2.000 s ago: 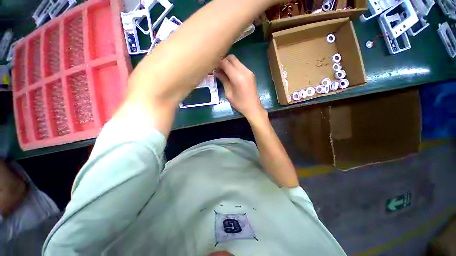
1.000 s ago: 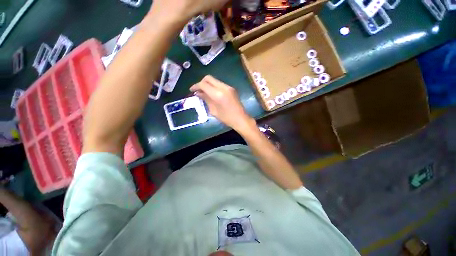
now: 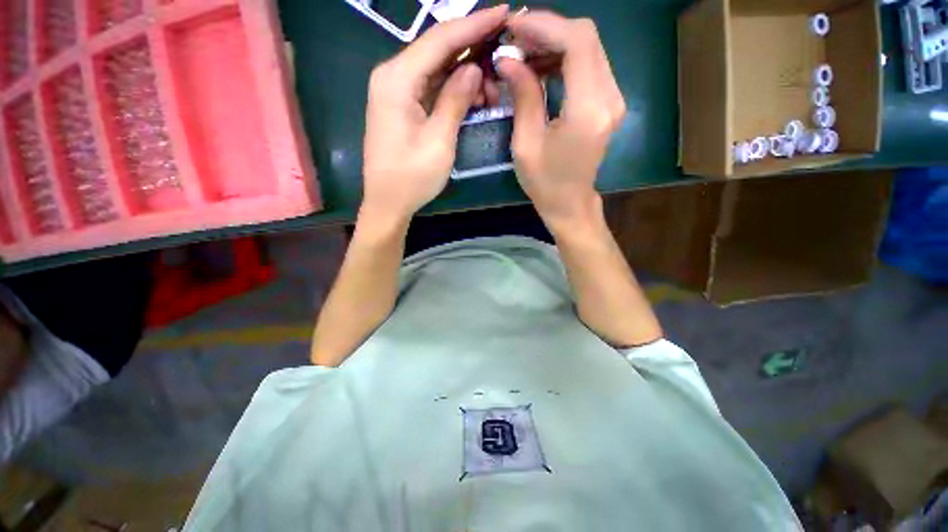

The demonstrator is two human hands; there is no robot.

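Observation:
My left hand [image 3: 411, 130] and my right hand [image 3: 567, 114] are raised together over the bench, fingertips nearly meeting. My right thumb and fingers pinch a white ring [image 3: 508, 53]. My left fingers close around a small dark part [image 3: 486, 71], mostly hidden by the fingers. Below and behind the hands a white frame [image 3: 480, 171] with a large rectangular window lies flat on the green bench top, its upper end covered by the hands.
A pink compartment tray [image 3: 296, 156] with tiny parts stands at left. An open cardboard box [image 3: 707, 125] with white rings is at right. Other white frames lie at the top [image 3: 400, 26] and far right [image 3: 917, 47]. A larger carton [image 3: 795, 244] is below the bench edge.
My left hand has come back from the dark-parts box to meet my right hand. My right hand has left the edge of the frame, and a ring now shows in its fingers. The view has shifted.

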